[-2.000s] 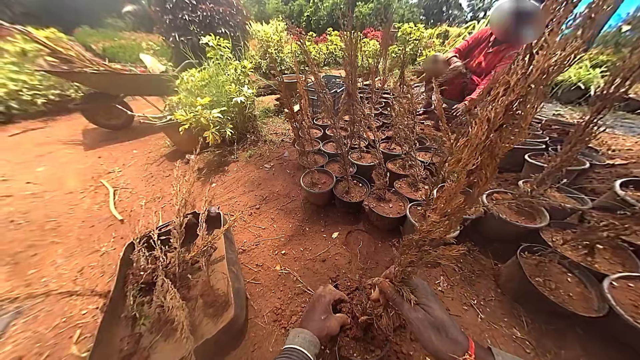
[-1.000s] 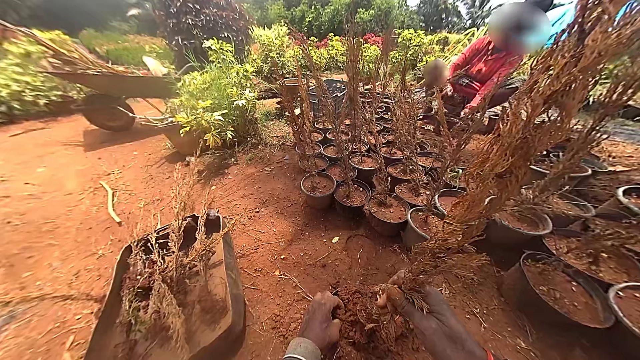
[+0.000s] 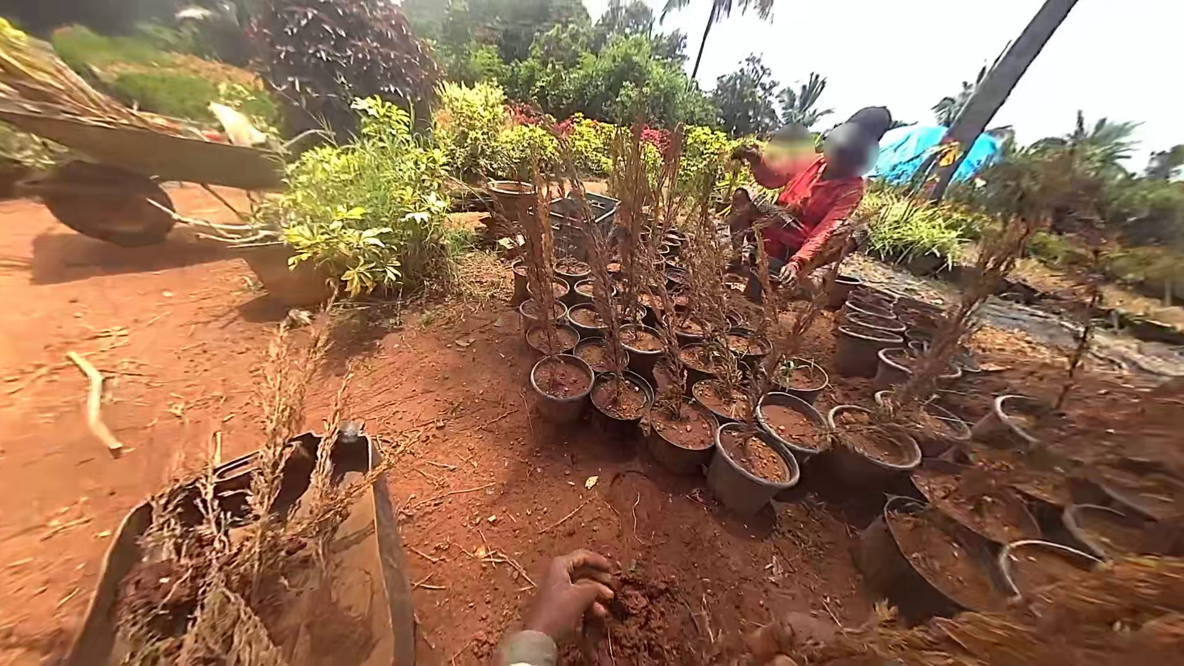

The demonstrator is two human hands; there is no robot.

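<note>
My left hand (image 3: 569,592) is low in the view, its fingers curled at the edge of loose, dark red soil (image 3: 647,615). Whether anything lies within those fingers is hidden. To its right, my right hand (image 3: 782,643) is blurred and cut by the bottom edge, so its grip cannot be made out. Brown, dry-looking foliage (image 3: 1045,620) stretches across the lower right corner beside it. Left of my hands lies a cut-open plastic container (image 3: 393,573) with dry conifer-like seedlings (image 3: 268,481) and soil inside.
Rows of black plastic pots (image 3: 754,472) with soil and brown plants stand ahead and to the right. A person in red (image 3: 819,208) crouches behind them. A loaded wheelbarrow (image 3: 157,153), a leafy potted shrub (image 3: 361,203) and a stick (image 3: 94,402) are at left.
The brown foliage that stood upright by my right hand now lies low at the lower right. My right hand has dropped toward the bottom edge. The view has tilted up.
</note>
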